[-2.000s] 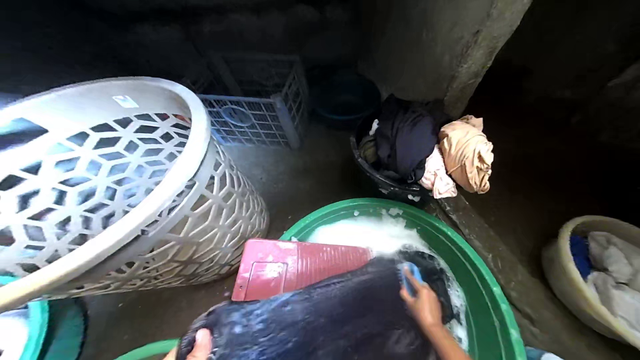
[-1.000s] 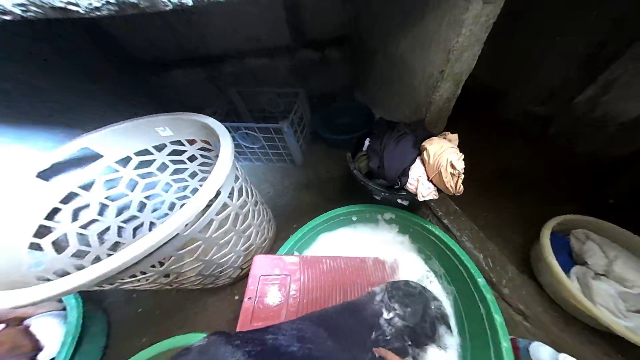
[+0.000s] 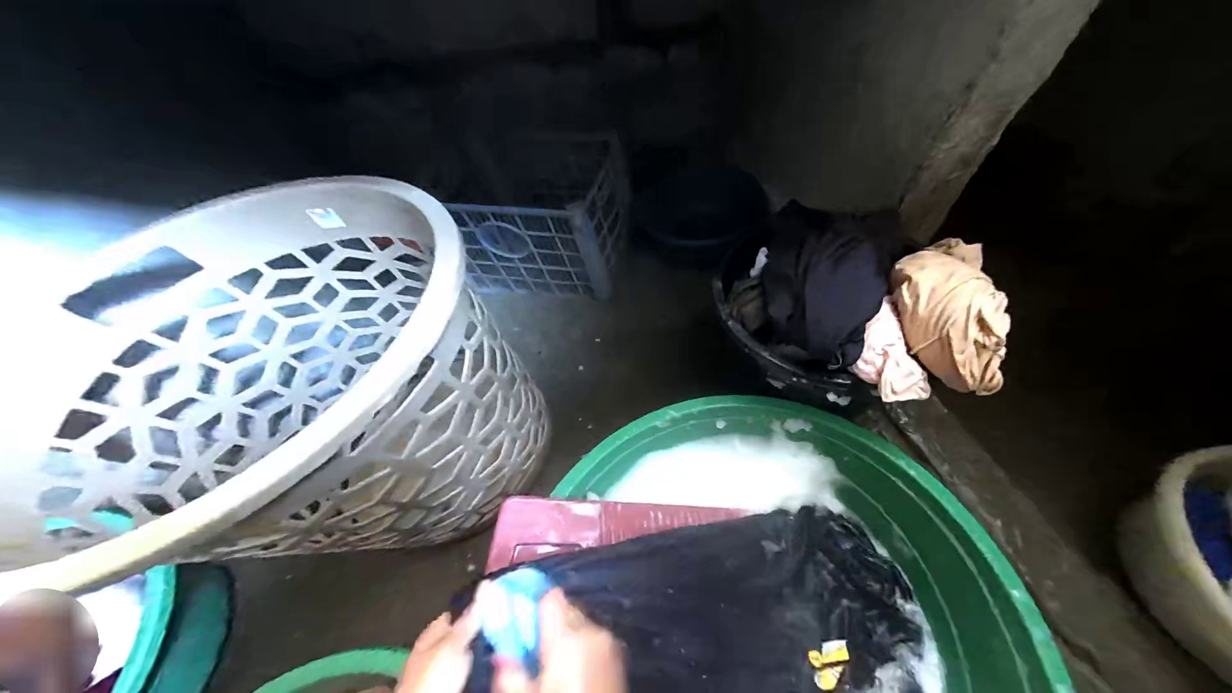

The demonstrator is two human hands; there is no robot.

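Note:
My left hand (image 3: 438, 654) and my right hand (image 3: 577, 650) are close together at the bottom of the view, blurred. Between their fingers is a light blue object (image 3: 518, 611), perhaps a soap bar. It is over the left end of a wet dark garment (image 3: 703, 597). The garment lies over a pink plastic washboard (image 3: 549, 525), whose upper left part shows. The board leans in a large green basin (image 3: 962, 539) with white suds (image 3: 731, 469). A small yellow and white piece (image 3: 829, 662) rests on the garment.
Left stands a white lattice laundry basket (image 3: 443, 423); behind it, a plastic crate (image 3: 529, 250). A black tub (image 3: 770, 366) holds dark, pink and tan clothes (image 3: 953, 318). A cream basin (image 3: 1155, 539) is at right. Part of another person (image 3: 43, 640) shows lower left beside a green tub (image 3: 159, 626).
My right hand has moved left from the garment's right part, where it held the blue object two seconds ago. Both hands are now together at the garment's left end.

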